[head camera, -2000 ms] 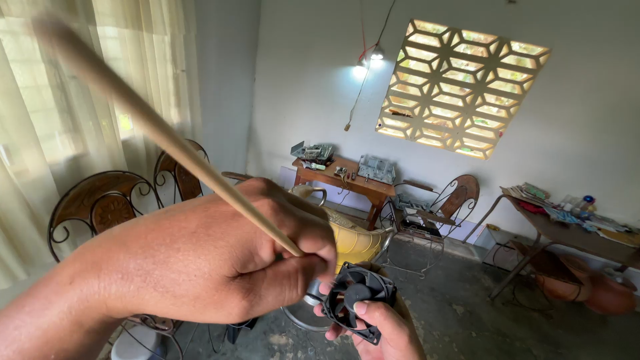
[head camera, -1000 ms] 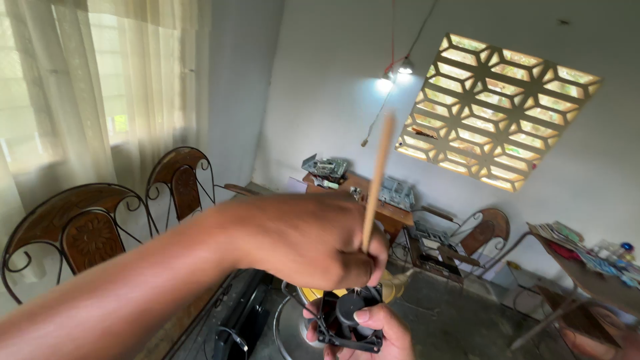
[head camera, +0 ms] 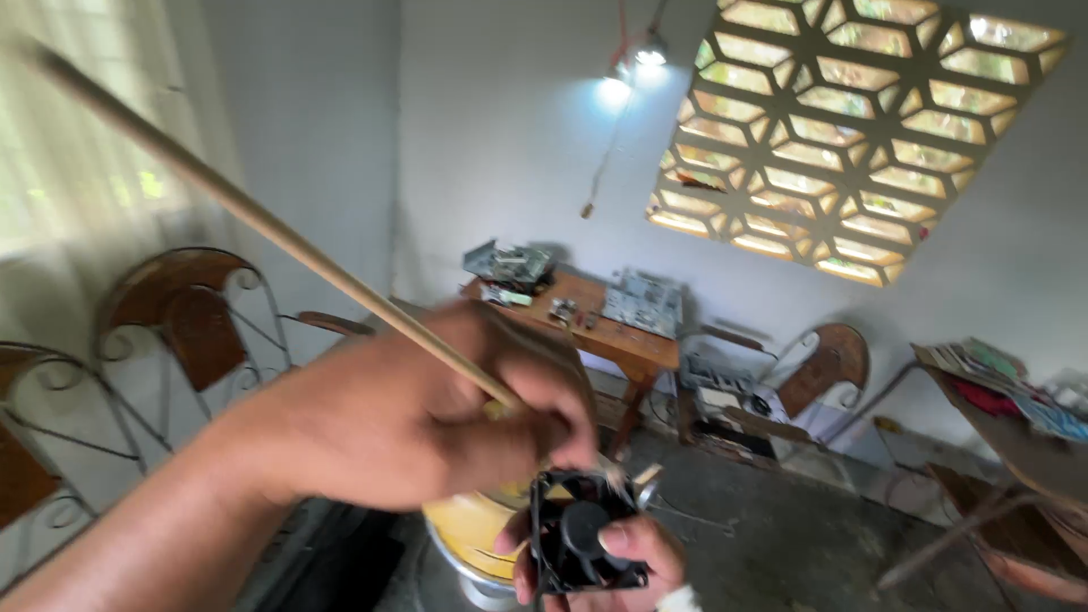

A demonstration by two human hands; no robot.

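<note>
My left hand (head camera: 476,408) reaches in from the left and grips a slender wooden brush (head camera: 280,234). The long handle points up and left; its blurred bristle tip is by the upper right corner of a black computer cooling fan (head camera: 585,527). My right hand (head camera: 646,552) comes from the bottom right and holds the fan by its square frame, the thumb over the hub and the fingers at the left side and behind. Whether the bristles touch the blades is unclear. A round yellow seat or stool with a metal rim (head camera: 476,544) is beneath the hands, partly hidden.
Behind stands a wooden table (head camera: 633,344) with metal electronic chassis (head camera: 643,302) and parts. Metal-framed chairs (head camera: 200,327) are at left; another chair (head camera: 820,370) holds equipment. A side table (head camera: 986,408) with papers is at right. Lit bulbs (head camera: 650,55) hang by the wall.
The brush handle leaned left, stood nearly upright one second ago, and now leans left again. My right hand still holds the fan.
</note>
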